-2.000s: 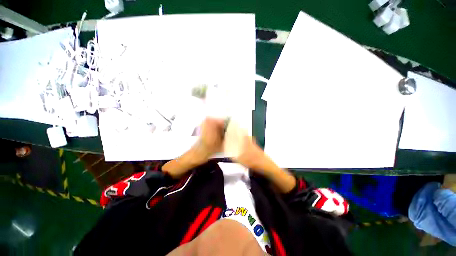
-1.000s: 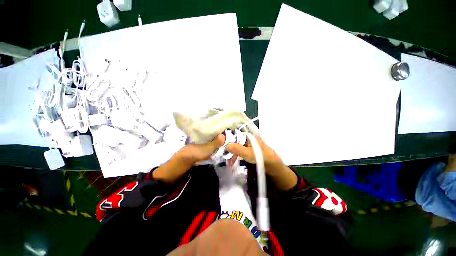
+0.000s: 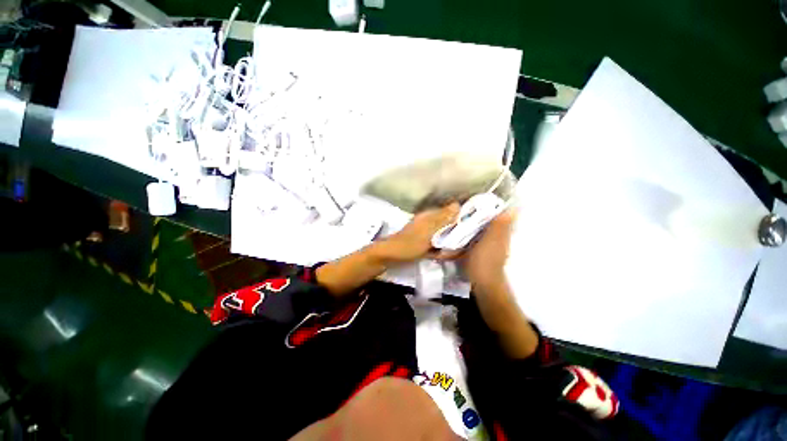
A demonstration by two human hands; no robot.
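My left hand (image 3: 418, 235) holds a bundled white cord (image 3: 470, 220) at its fingertips, together with my right hand (image 3: 490, 251), which is blurred. A beige-grey cloth (image 3: 436, 179) lies against the far side of my hands. A white adapter block (image 3: 429, 279) shows just below my hands, near my lap. One loop of cord rises past the cloth's right end. A tangled pile of white adapters and cables (image 3: 207, 129) lies on the left part of the bench, over two white sheets.
White sheets (image 3: 639, 215) cover the dark-green bench. A round silver metal piece (image 3: 771, 230) sits at the far right. A lone white block (image 3: 161, 198) is at the pile's near edge. White units (image 3: 343, 10) stand on the green conveyor beyond. A blue stool (image 3: 664, 400) shows at lower right.
The view has turned, so the bench appears tilted. The cord, loose and hanging over my right hand before, now shows as a compact bundle between my hands. The cloth remains at my hands.
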